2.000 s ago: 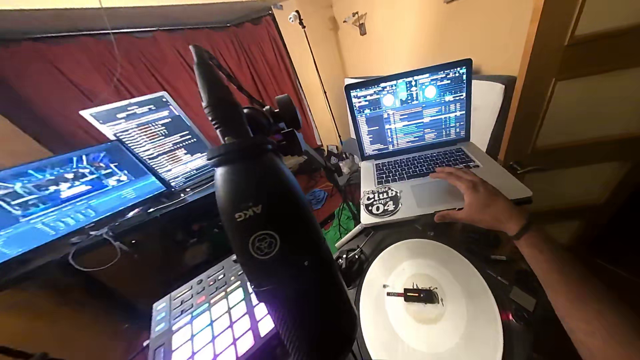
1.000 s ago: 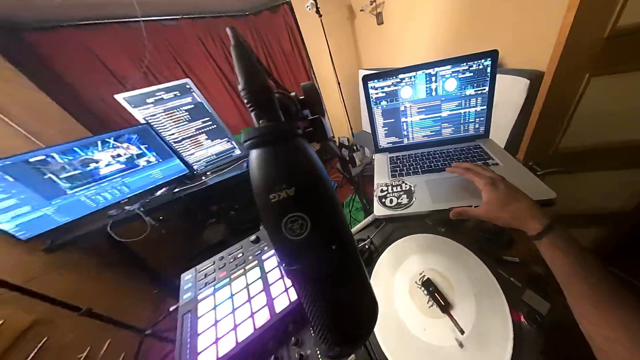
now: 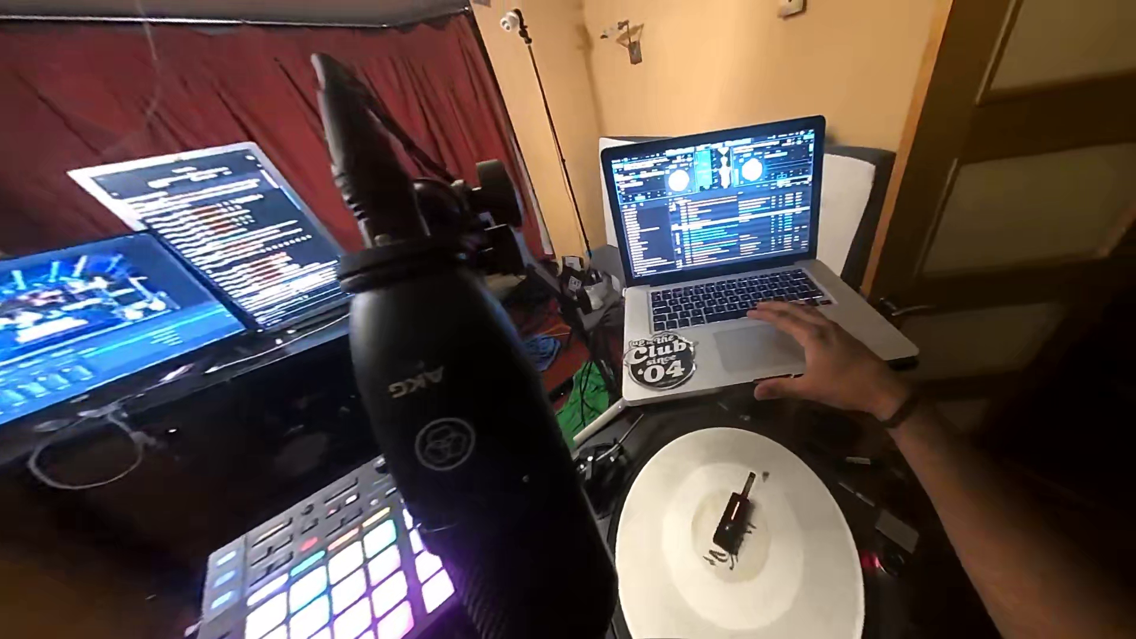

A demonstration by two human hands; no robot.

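Note:
My right hand point(image 3: 830, 359) rests palm down at the right part of the laptop's palm rest, fingers apart, fingertips near the trackpad point(image 3: 750, 350) and the lower keys. It wears a dark wristband and holds nothing. The silver laptop point(image 3: 643, 386) stands open, with DJ software on its screen point(image 3: 719, 200) and a round black sticker point(image 3: 661, 361) on its left palm rest. In front of it lies a turntable with a white record point(image 3: 657, 541); a small black device point(image 3: 732, 522) sits over the record's centre. My left hand is not in view.
A large black AKG microphone point(image 3: 453, 382) crosses the middle of the view. Behind it are a lit pad controller point(image 3: 346, 568), a monitor point(image 3: 98, 311) and another laptop screen point(image 3: 222, 235) at left. A loose white cable point(image 3: 89, 484) hangs below them. A door point(image 3: 1021, 177) stands at right.
The white record has turned, and the small black device on it points another way in each frame. My right hand has stayed by the trackpad. The view has shifted slightly.

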